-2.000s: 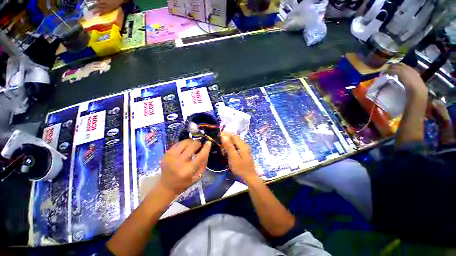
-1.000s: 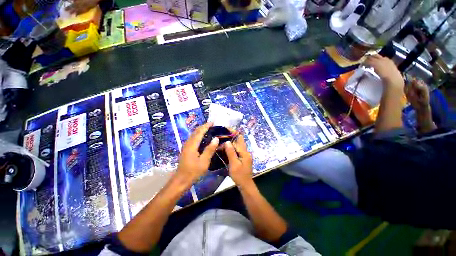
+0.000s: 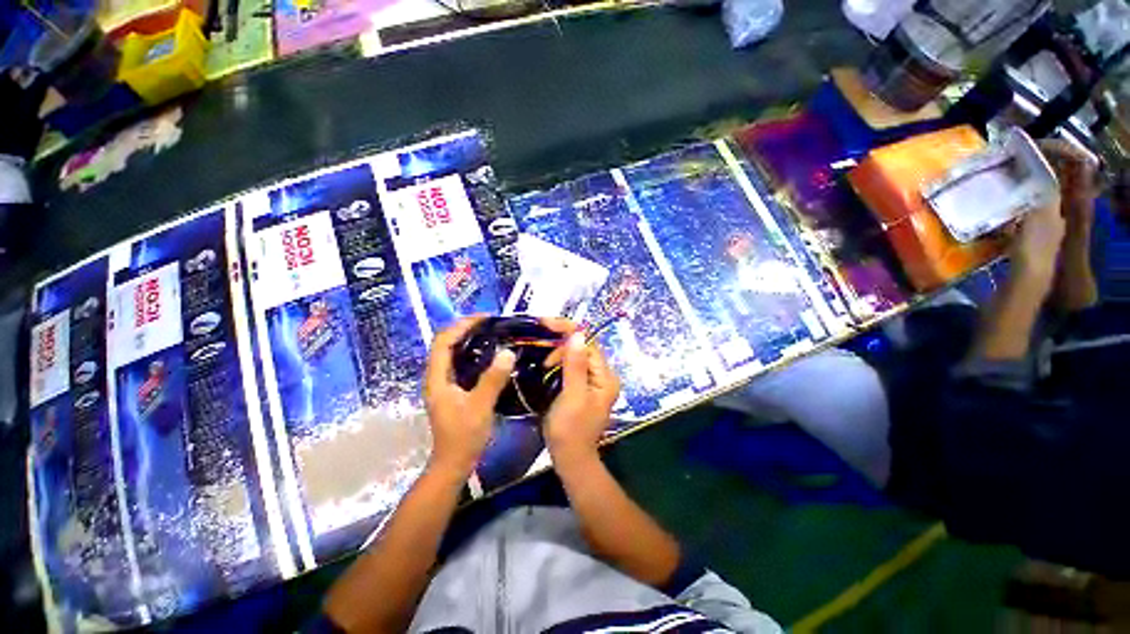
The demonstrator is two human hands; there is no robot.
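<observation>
A black round unit (image 3: 511, 359) with thin red and yellow wire leads is held between my hands above the front edge of the blue printed sheet. My left hand (image 3: 464, 399) grips its left side, with the thumb over its face. My right hand (image 3: 580, 389) holds its right side near the wire leads. A white piece (image 3: 558, 282), flat-looking, lies on the sheet just behind the unit. The inside of the unit is dark and partly hidden by my fingers.
Blue printed sheets (image 3: 325, 359) cover the dark green bench (image 3: 558, 93). At the right, a person's hands hold a white housing (image 3: 989, 192) over an orange box (image 3: 911, 186). A yellow bin (image 3: 164, 56) stands across the bench at the far left.
The black unit has turned in my hands, and my left hand now wraps its left side. The white housing at the far left has left view. The neighbour's white housing is tilted differently.
</observation>
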